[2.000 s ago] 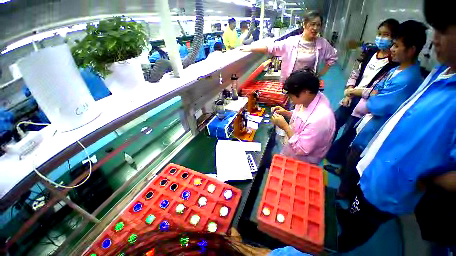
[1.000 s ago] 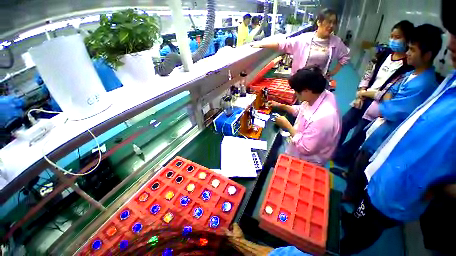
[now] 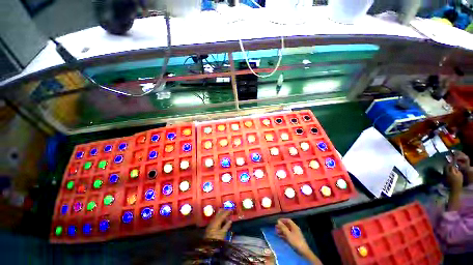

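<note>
Red trays (image 3: 197,178) lie edge to edge, their pockets holding round units lit blue, white, orange, green or red. Several dark units (image 3: 294,121) sit near the far right corner. My left hand (image 3: 220,223) is at the near tray edge, fingertips just below a blue-lit unit (image 3: 228,205); whether it grips anything is unclear. My right hand (image 3: 291,234) is off the trays, to the right, with fingers curled; its contents cannot be made out. Blue material (image 3: 280,248) shows between the hands. Dark strands blur the bottom and partly cover my left forearm.
A part-filled tray stack (image 3: 397,235) stands at lower right. White papers (image 3: 376,160) lie right of the trays, before a blue box (image 3: 394,115) and an orange-brown fixture (image 3: 417,140). A pink-sleeved person (image 3: 456,227) works at the right edge. A rail and white shelf (image 3: 207,26) run behind.
The view has swung left and down, bringing more of the lit trays into sight. Both hands now show near the tray edge. Several units show different colours. The standing people are out of view.
</note>
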